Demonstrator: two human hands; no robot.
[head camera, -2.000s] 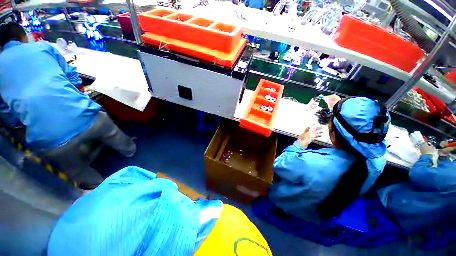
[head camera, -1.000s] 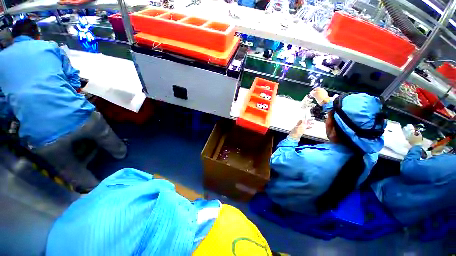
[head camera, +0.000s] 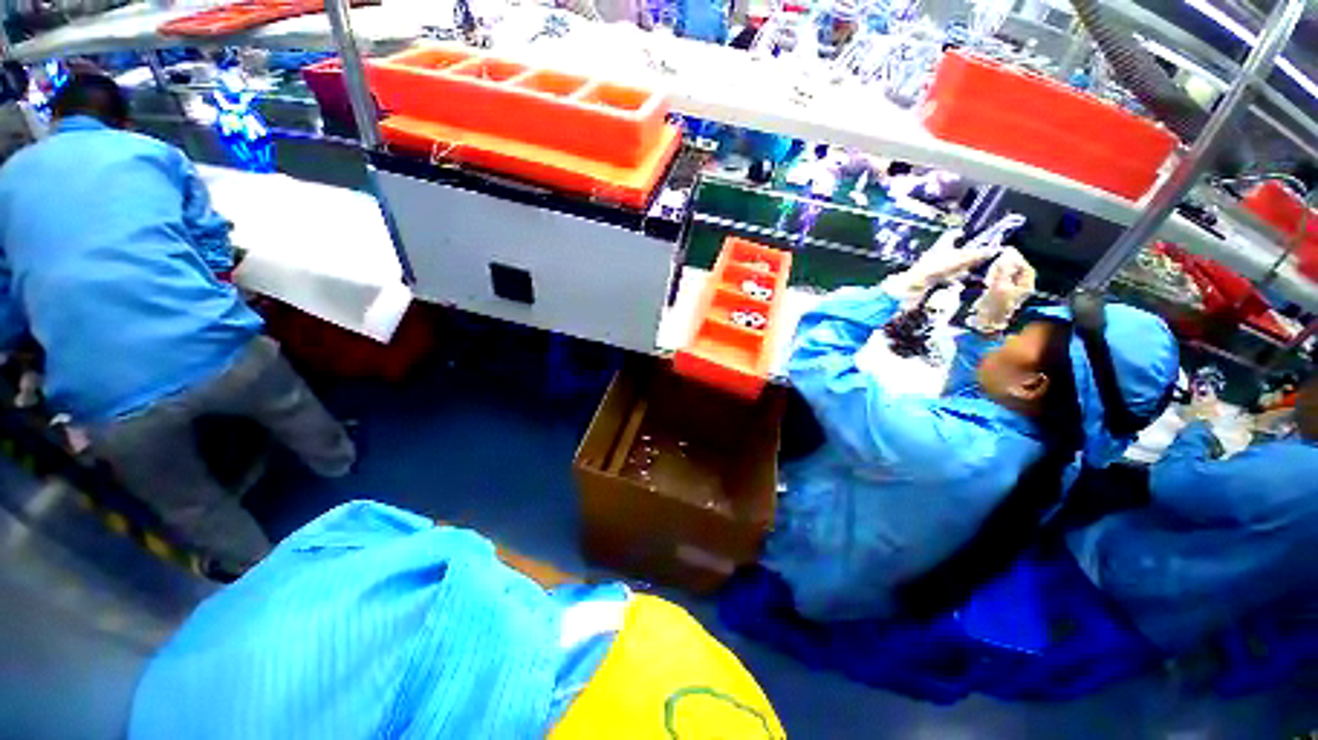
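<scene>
Neither of my hands is in the picture; only my light blue smock and its yellow front show at the bottom. Nearest in front of me stands an open brown carton (head camera: 672, 521) on the floor, with small pale bits inside. Above it, a narrow orange-red compartment tray (head camera: 734, 318) lies on the white bench, its front end over the bench edge. Small white parts sit in its pockets. Part of another brown carton (head camera: 528, 567) shows behind my smock.
A white bench machine (head camera: 528, 260) carries stacked orange trays (head camera: 557, 113). A seated person in blue (head camera: 911, 448) is right of the carton on a blue stool (head camera: 1005, 614). Another person sits at far right. One bends over the bench at left (head camera: 130, 275). A metal post (head camera: 1185, 159) stands at right.
The seated person has raised both hands toward the shelf and turned the head. The bench, trays and carton have shifted slightly left in view. My hands stay out of the picture.
</scene>
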